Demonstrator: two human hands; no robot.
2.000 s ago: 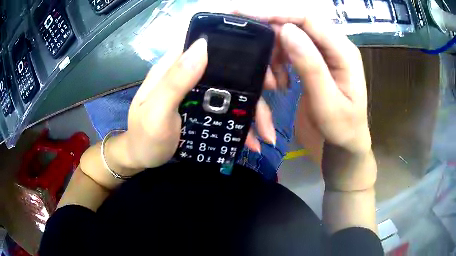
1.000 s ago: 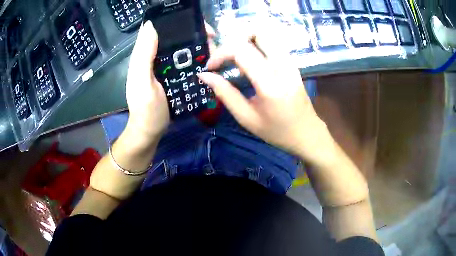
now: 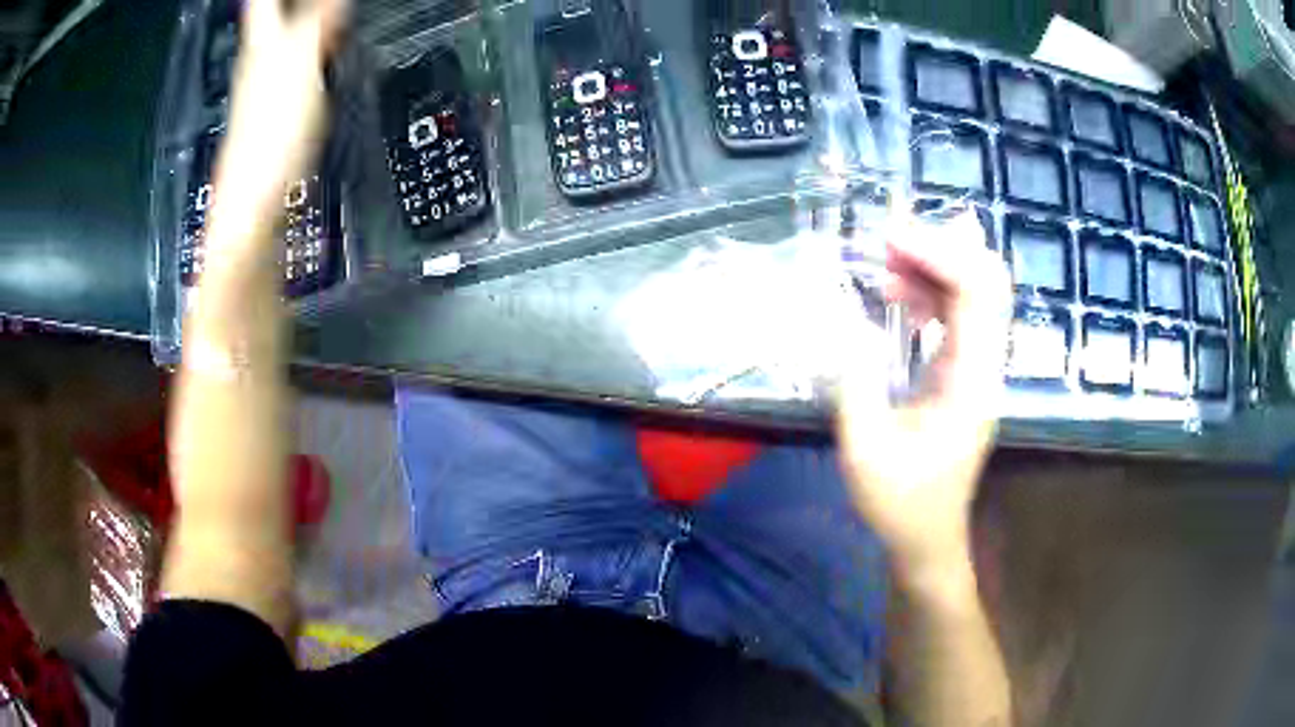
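My left hand [image 3: 294,17] is at the top left edge, blurred and partly cut off, reaching over the phone tray; whether it holds anything is hidden. My right hand [image 3: 923,369] is over the left side of the lens tray [image 3: 1051,406], fingers bent, blurred by glare; I cannot tell if it grips a lens. The clear phone tray [image 3: 497,259] holds several black keypad phones, one of them a phone [image 3: 599,131] near its middle. The lens tray has rows of black-framed squares.
A crumpled clear plastic film [image 3: 724,320] lies on the dark green bench [image 3: 526,334] between the hands. A white piece [image 3: 1101,54] lies beyond the lens tray. A red stool [image 3: 135,469] is below left. A brown board [image 3: 1136,568] is below right.
The phone has left the spot in front of me where my left hand held it. My left hand has moved up and left, my right hand to the lens tray. The view has shifted over the bench.
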